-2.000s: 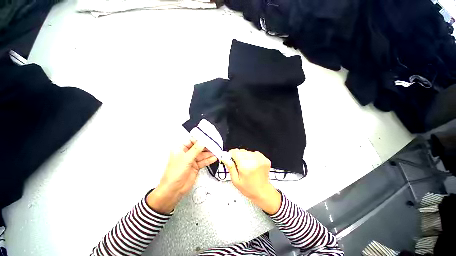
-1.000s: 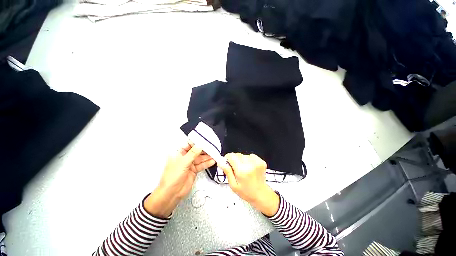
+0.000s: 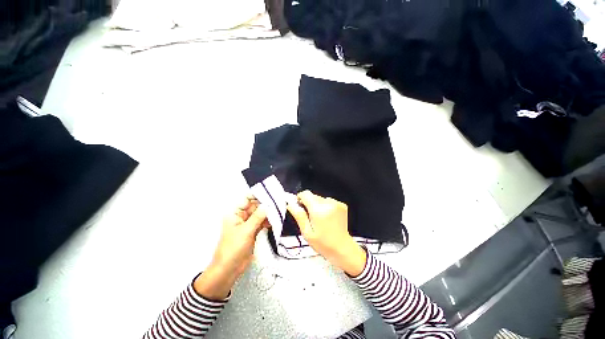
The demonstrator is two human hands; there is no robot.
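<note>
Black trousers lie folded on the white table in front of me, with the waistband edge towards me. The white waistband lining with a thin dark line is turned up at the left end; more of it shows along the near edge. My left hand pinches the lining from the left. My right hand is curled with thumb and finger at the lining's right edge; whether it grips the cloth or holds a tool inside the fist is hidden.
A large heap of dark trousers lies at the far right. More dark cloth lies at the left. Pale garments are at the far side. A grey surface is beside the white table at the lower right.
The lining has been turned more upright between my hands. My right hand has shifted slightly left and its fingertips have come off the lining's lower part. The whole view has tilted up a little.
</note>
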